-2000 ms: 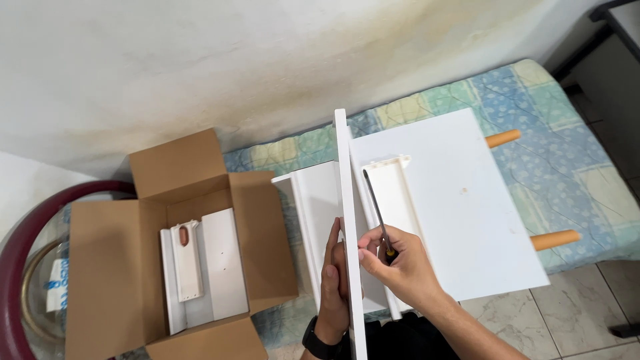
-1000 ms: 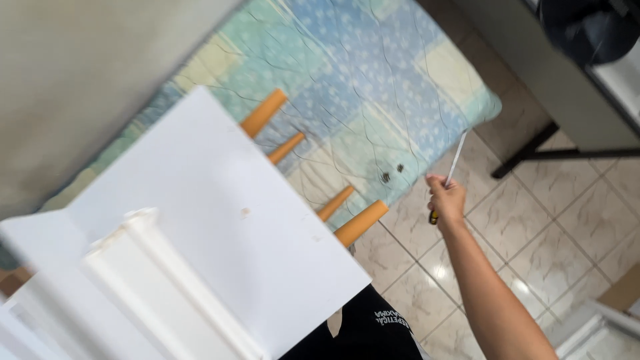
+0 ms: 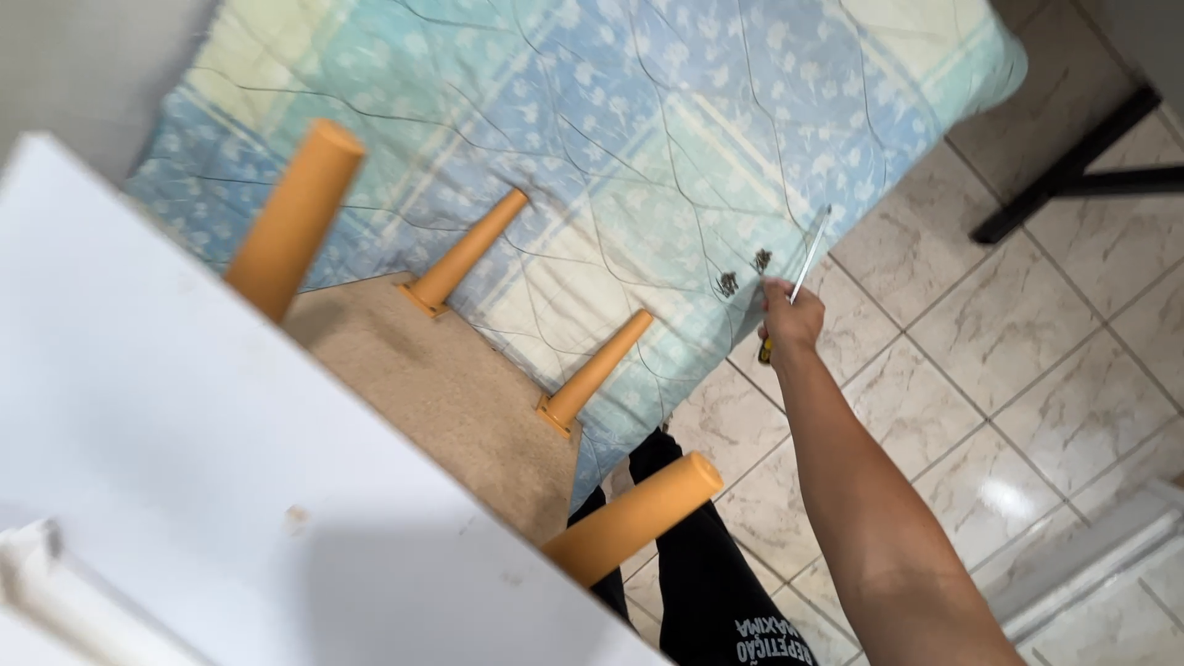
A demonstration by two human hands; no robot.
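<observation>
My right hand (image 3: 793, 319) is at the edge of the patterned quilt, holding a screwdriver (image 3: 810, 256) whose handle shows yellow and black below the fist and whose metal shaft points up and away. Two small piles of dark screws (image 3: 744, 272) lie on the quilt just left of my fingers. A white furniture panel (image 3: 231, 444) fills the lower left, with tapered orange-brown legs (image 3: 597, 370) standing out from the brown board (image 3: 444, 416) beside it. A white plastic or painted part (image 3: 42, 592) is at the bottom left corner. My left hand is out of view.
The patchwork quilt (image 3: 555, 111) covers a bed or similar surface. Beyond its right edge lies a tiled floor (image 3: 934, 361), with a black metal stand leg (image 3: 1064, 166) at the upper right. My own legs in black trousers (image 3: 703, 564) are below.
My right hand, with the screwdriver, has left the white panels and reached to the screws at the quilt's edge. My left hand, seen at the panel earlier, has gone from view. The view has swung right.
</observation>
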